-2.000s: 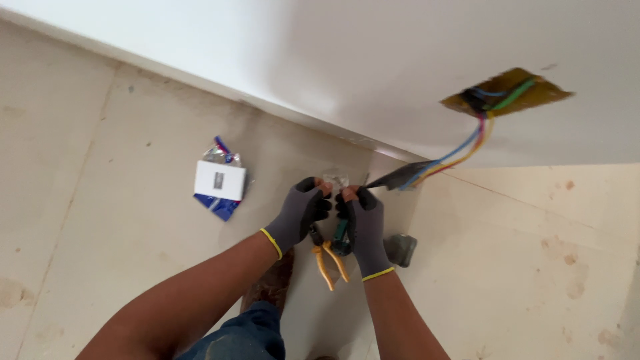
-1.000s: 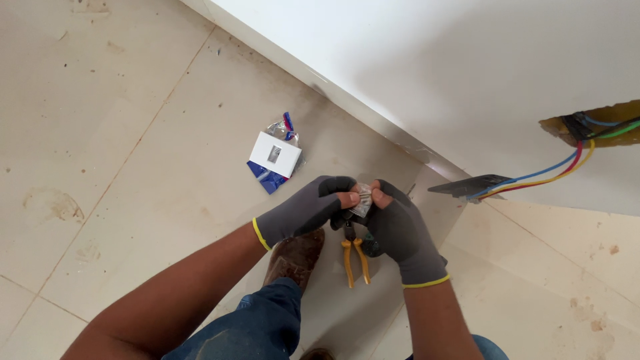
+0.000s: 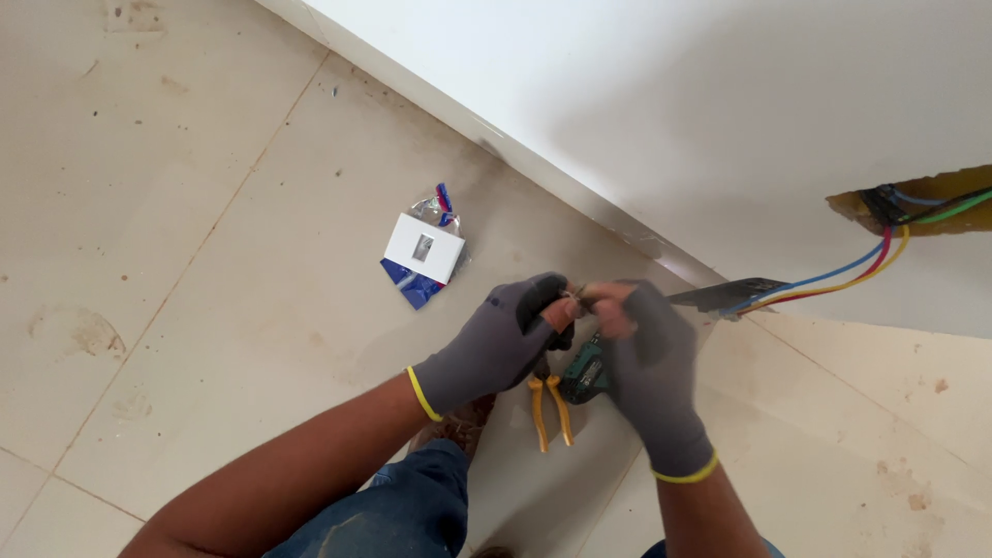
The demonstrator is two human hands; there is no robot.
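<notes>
My left hand (image 3: pixel 504 337), in a grey glove with bare fingertips, pinches a small clear plastic packet (image 3: pixel 572 294). My right hand (image 3: pixel 651 356), gloved alike and blurred, has its fingertips against the packet's other side; what is inside cannot be made out. Below them, pliers with yellow-orange handles (image 3: pixel 552 411) lie on the floor beside a teal and black power tool (image 3: pixel 585 372), partly hidden by my right hand. To the left, a white faceplate with a rectangular opening (image 3: pixel 442 262) rests on a blue and clear plastic wrapper (image 3: pixel 415 285).
Blue, red and yellow wires (image 3: pixel 845 280) come out of a rough-edged hole (image 3: pixel 930 205) in the white wall (image 3: pixel 697 101) at right. They run to a dark flat piece (image 3: pixel 732 294) by the wall's base. My boot (image 3: pixel 465 422) stands on the tiled floor (image 3: pixel 232 310) below my left hand.
The view has shifted. Both hands stay together at the small packet, and my right hand's fingers have moved on it. The pliers and faceplate lie as before.
</notes>
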